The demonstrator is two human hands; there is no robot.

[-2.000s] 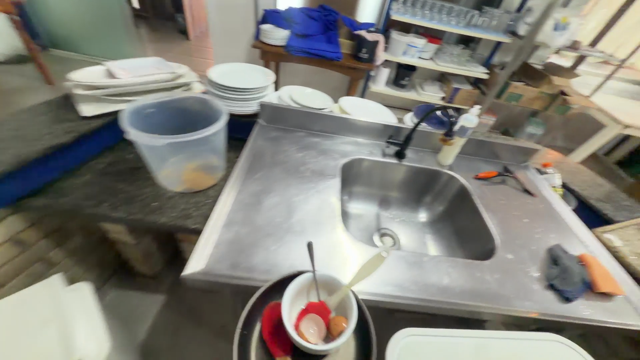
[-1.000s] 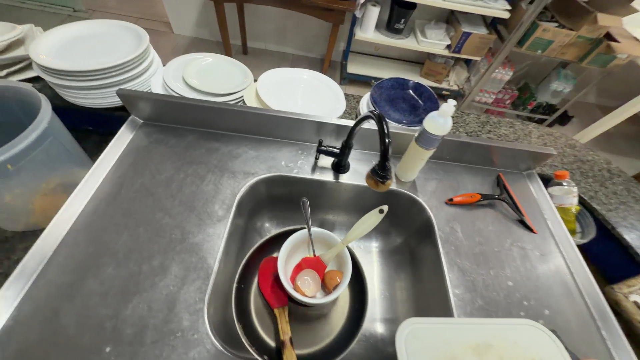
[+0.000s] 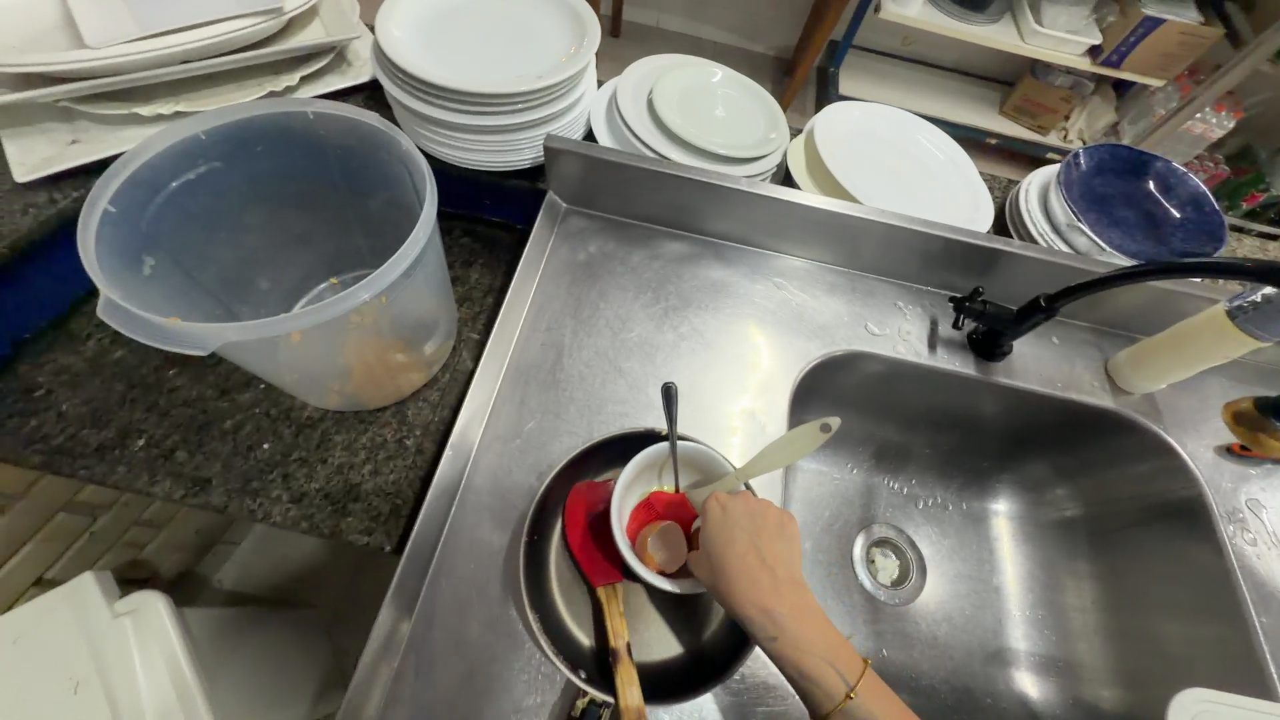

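Observation:
My right hand (image 3: 745, 560) reaches in from the lower right, its curled fingers at the right rim of a small white bowl (image 3: 622, 500), beside a brown eggshell. What the fingertips grip is hidden. Another eggshell half (image 3: 662, 546) lies in the bowl with a red silicone brush head (image 3: 660, 512); its pale handle (image 3: 785, 450) and a metal utensil handle (image 3: 670, 415) stick out. The bowl sits in a dark frying pan (image 3: 545, 600) on the steel counter, left of the basin. A red spatula (image 3: 592, 530) with a wooden handle leans in the pan. My left hand is out of view.
A steel sink basin (image 3: 1010, 480) with white residue in its drain and a black faucet (image 3: 1000, 330) are at right. A soiled clear plastic tub (image 3: 400, 290) stands on the granite at left. Stacked white plates (image 3: 490, 50), a blue bowl (image 3: 1140, 200) and a bottle (image 3: 1180, 345) line the back.
The pan with the bowl and spatula, over or in the basin a second ago, is now on the counter left of it. My right hand has come into view at the bowl. The view has swung left.

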